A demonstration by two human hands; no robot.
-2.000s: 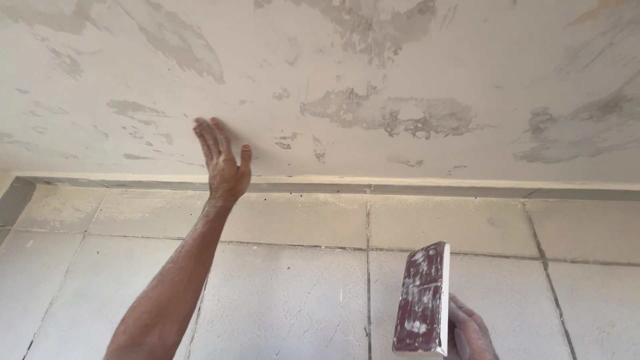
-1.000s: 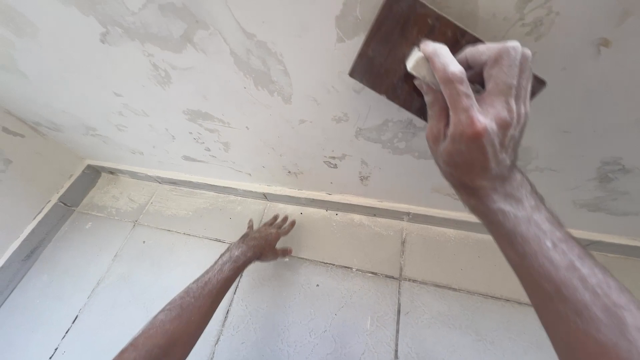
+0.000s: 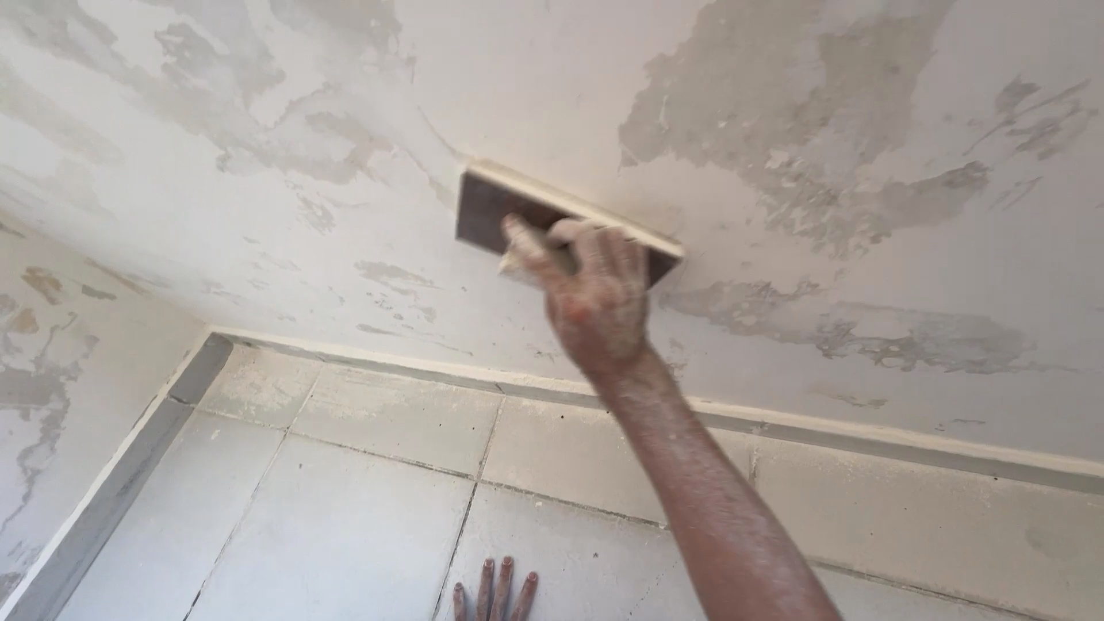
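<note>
My right hand (image 3: 599, 302), dusted with white powder, grips the handle of a flat rectangular hand float or sanding block (image 3: 492, 211) with a dark reddish-brown back and a pale edge. The block's pale face lies against or very near the patchy white plastered wall (image 3: 543, 103); contact itself is hard to tell. Fingers cover most of its handle. My left hand (image 3: 496, 595) shows only its spread fingers at the bottom edge, over the white tiles, holding nothing that can be seen. Grey patches mark the plaster around the block.
Large white tiles (image 3: 345, 517) with dark joints fill the lower part. A narrow grey ledge (image 3: 586, 392) runs between tiles and plaster, meeting a grey strip (image 3: 129, 483) at the left corner. Beyond it stands another patchy plastered surface (image 3: 52, 388).
The block, held low at the right two seconds ago, is now up at the plaster in my right hand. My left hand has gone from the plaster down to the tiles.
</note>
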